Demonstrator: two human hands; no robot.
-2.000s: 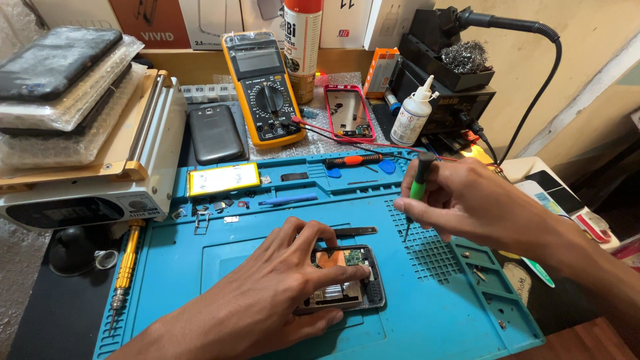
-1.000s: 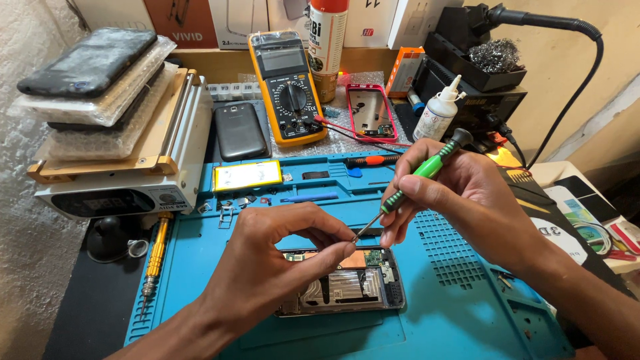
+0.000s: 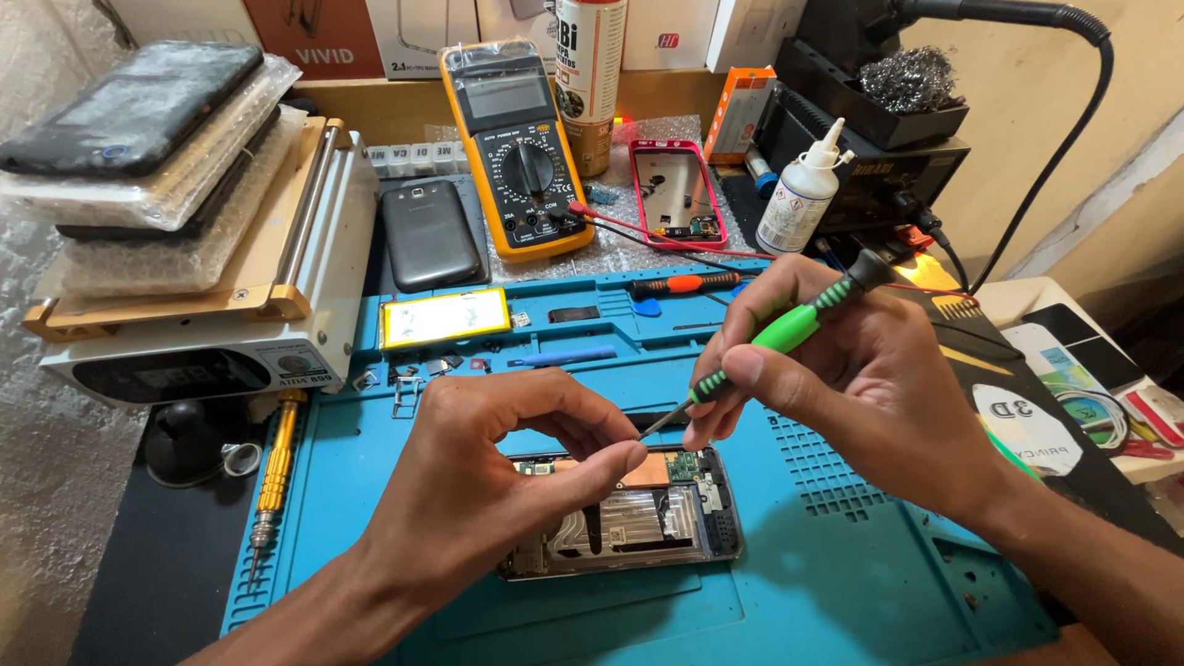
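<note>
My right hand (image 3: 814, 370) grips a green-and-black screwdriver (image 3: 786, 328), its shaft slanting down to the left. The thumb and forefinger of my left hand (image 3: 518, 444) are pinched together at the screwdriver's tip; whether a small part sits between them cannot be told. Below both hands an opened smartphone (image 3: 638, 527) lies on the blue silicone repair mat (image 3: 370, 518), with its circuit board, copper-coloured sheet and bare battery bay showing. My left hand covers its upper left part. A dark thin strip lies just behind the phone, partly hidden by my fingers.
Behind stand a yellow multimeter (image 3: 524, 166), a white bottle (image 3: 800, 199) and a red-framed phone housing (image 3: 680, 199). A battery (image 3: 446, 317) and a blue pry tool (image 3: 564, 355) lie at the mat's back. A gold screwdriver (image 3: 276, 472) lies left; stacked phones (image 3: 139, 102) top a white machine (image 3: 213, 361).
My left hand has left the phone, and my right hand has brought the screwdriver from the mat's perforated area to the left fingertips. Since one second ago the hands have hardly moved.
</note>
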